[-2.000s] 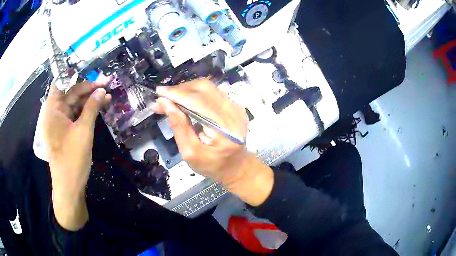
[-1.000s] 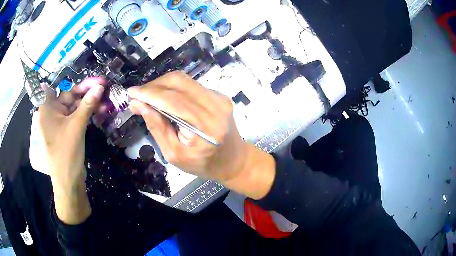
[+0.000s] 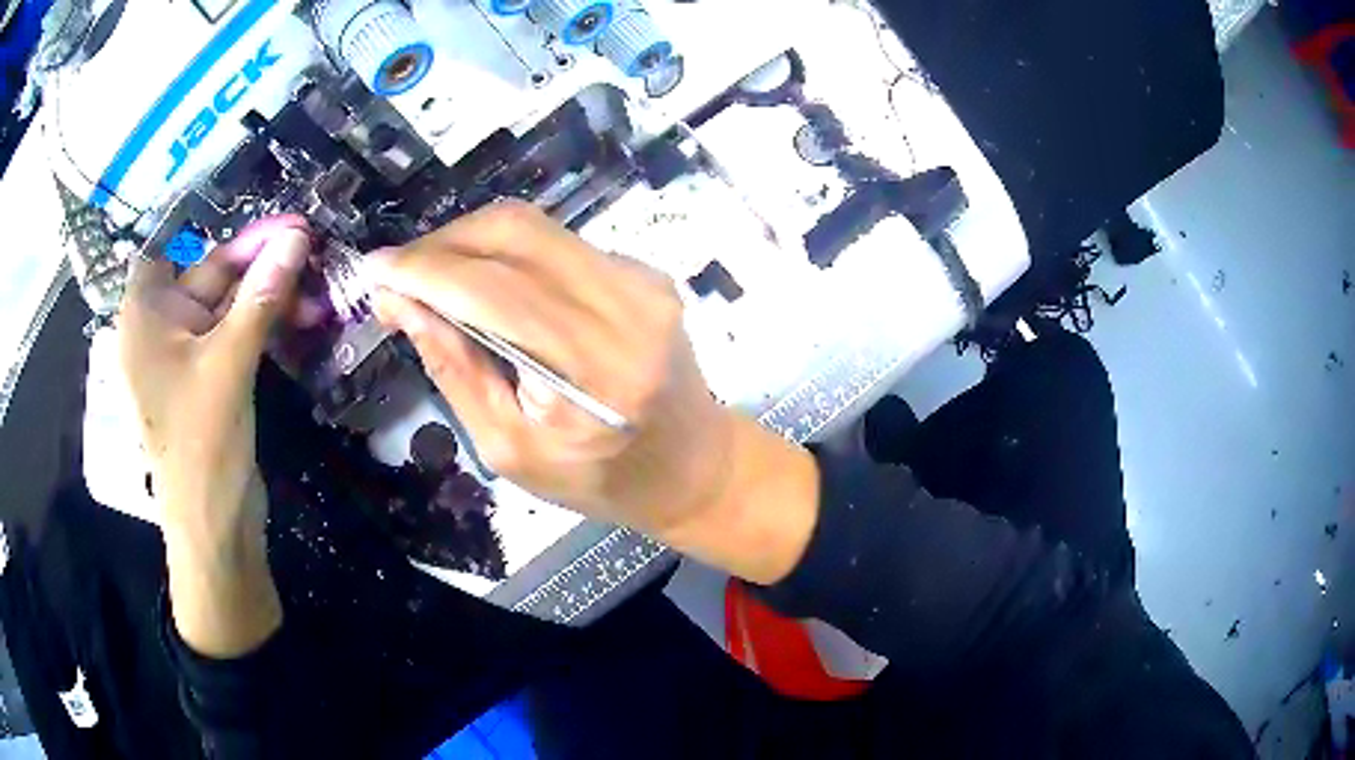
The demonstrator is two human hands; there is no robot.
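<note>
The white JACK sewing machine (image 3: 223, 104) has its covers open and its dark mechanism exposed. My right hand (image 3: 572, 371) holds slim silver tweezers (image 3: 520, 361) like a pen; their tips are hidden behind the fingers at the mechanism. The shiny ridged metal parts (image 3: 345, 276) show between my hands. My left hand (image 3: 223, 349) is at the left of these parts with thumb and index fingertip pressed together. Whether a thread lies between them is too small to tell.
Tension dials with blue-ringed ends (image 3: 401, 69) stand above the mechanism. A white edge with a printed ruler scale (image 3: 602, 576) is nearest the lap. Dark lint (image 3: 453, 512) lies on the bed. Black fabric (image 3: 1063, 104) is at the upper right, and a red object (image 3: 788, 653) is below.
The view has shifted, so the machine sits further left and up. My right hand with the tweezers has moved closer to my left fingertips. My left hand keeps its pinch.
</note>
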